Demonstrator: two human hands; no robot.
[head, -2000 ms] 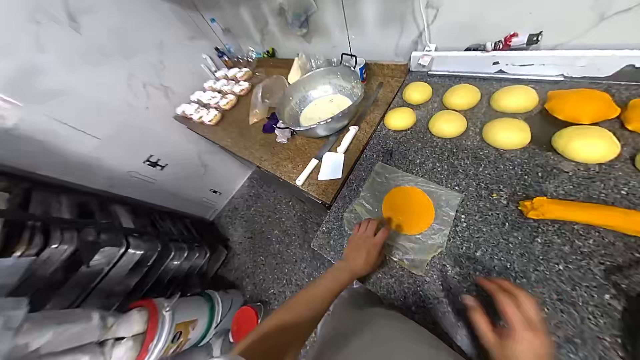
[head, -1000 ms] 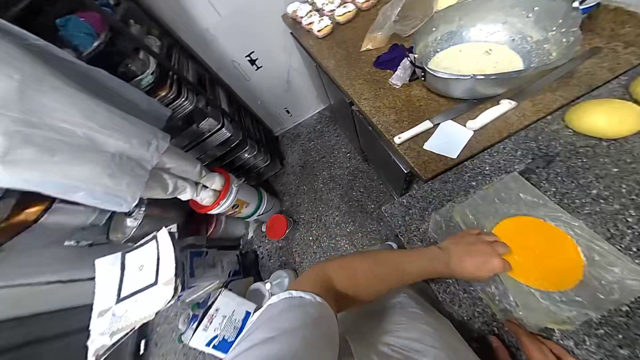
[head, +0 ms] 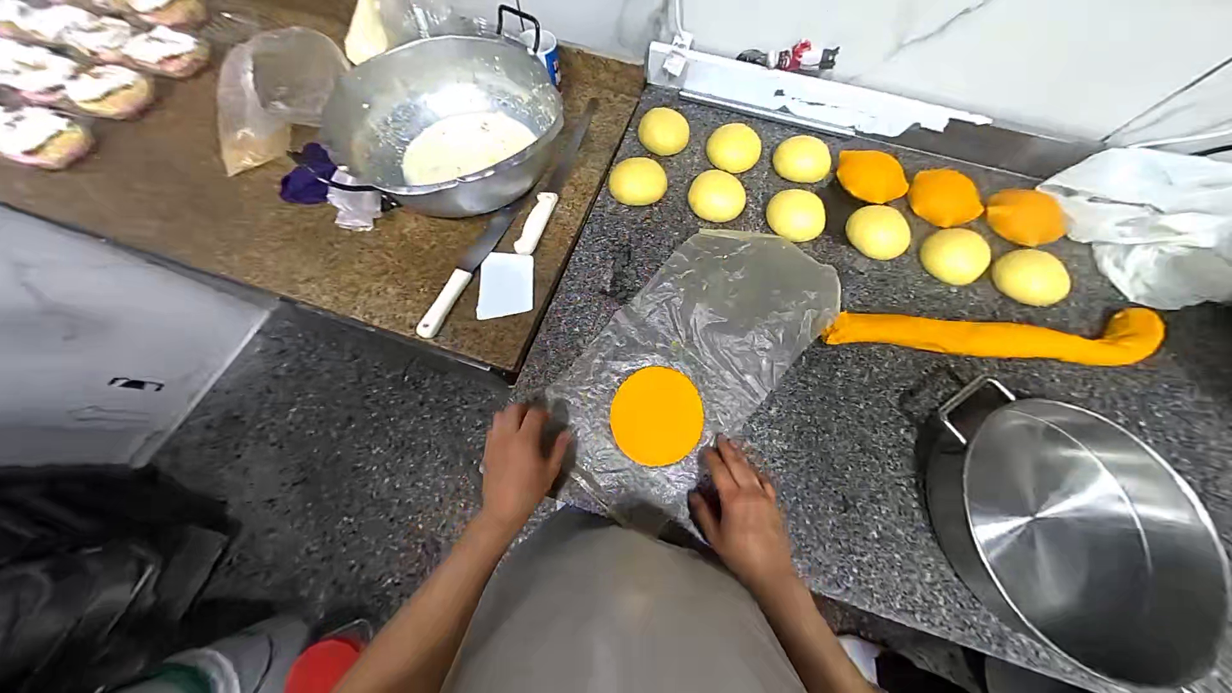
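A flat round disc of orange dough (head: 657,416) lies on a clear plastic sheet (head: 741,298) spread over the granite counter. At the sheet's left edge rests my left hand (head: 520,457), fingers slightly apart. My right hand (head: 741,500) is to the right of the disc, its fingertips at the sheet's near right edge. Neither hand visibly grips anything. A long roll of orange dough (head: 982,339) lies to the right of the sheet, and behind it are rows of yellow dough balls (head: 878,232) and several orange dough pieces (head: 945,198).
A large steel pot (head: 1097,539) stands at the right. On the brown counter are a metal bowl of pale batter (head: 467,149), a white-handled knife (head: 445,302), a white scraper (head: 505,285), a plastic bag (head: 274,91) and topped pastries (head: 106,91). A white plastic bag (head: 1150,217) lies far right.
The plastic now extends away behind the disc, beyond where it reached before. My left hand has left the disc's edge for the sheet's left side. The view has swung back right.
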